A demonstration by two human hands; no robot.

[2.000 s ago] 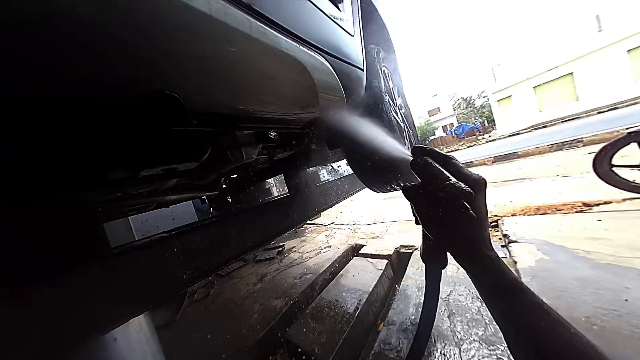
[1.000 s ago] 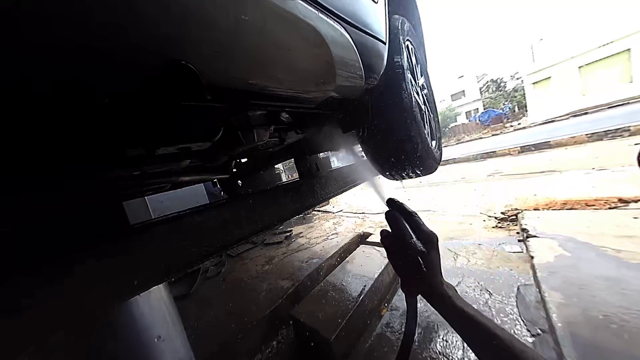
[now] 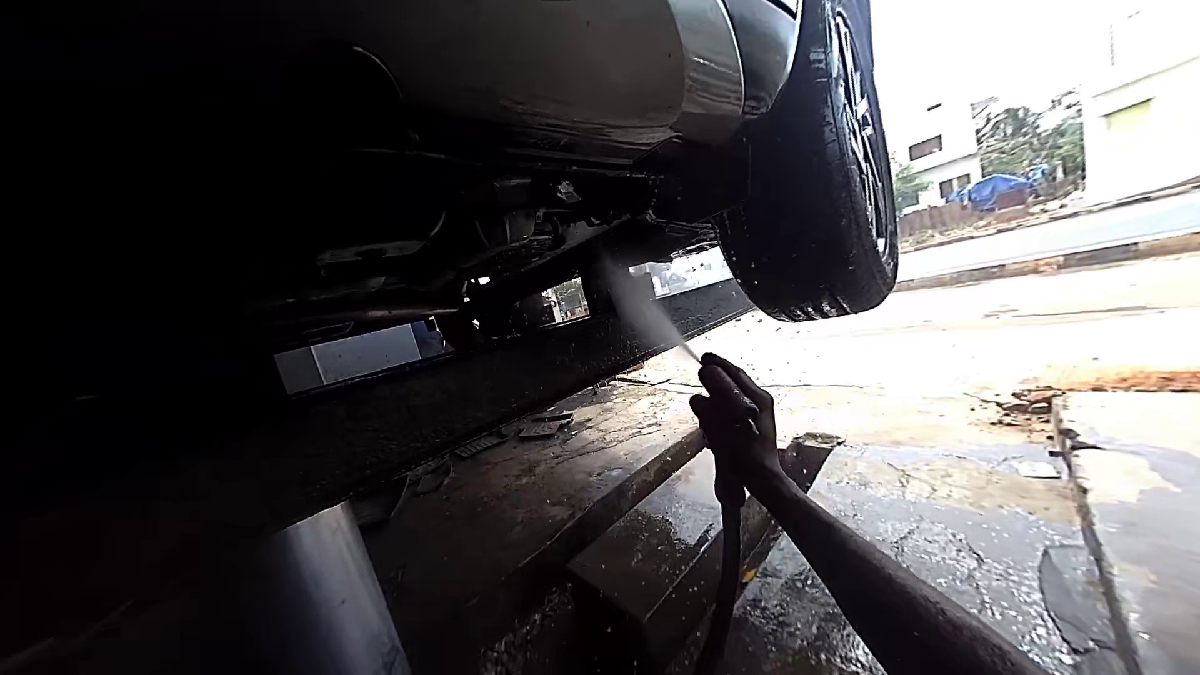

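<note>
My right hand (image 3: 736,417) is closed around the end of a dark hose (image 3: 727,581), which hangs down from my fist. A narrow spray of water (image 3: 647,309) leaves it and fans up and to the left, toward the underbody (image 3: 525,225) of a raised vehicle. Right of the spray hangs the car's wet tyre (image 3: 811,216) with a spoked wheel rim (image 3: 858,131). The car's lower body panel (image 3: 581,75) runs across the top. My left hand is not in view.
A long dark lift beam (image 3: 525,384) runs beneath the car, and a shiny metal column (image 3: 337,581) rises at lower left. Concrete ledges (image 3: 647,553) and wet cracked ground (image 3: 919,525) lie below. Farther off are a road (image 3: 1050,253) and a blue tarpaulin (image 3: 998,190).
The spray has swung from beside the tyre to the underbody left of it. My right hand still grips the hose. The view has shifted, showing more of the wheel than two seconds ago.
</note>
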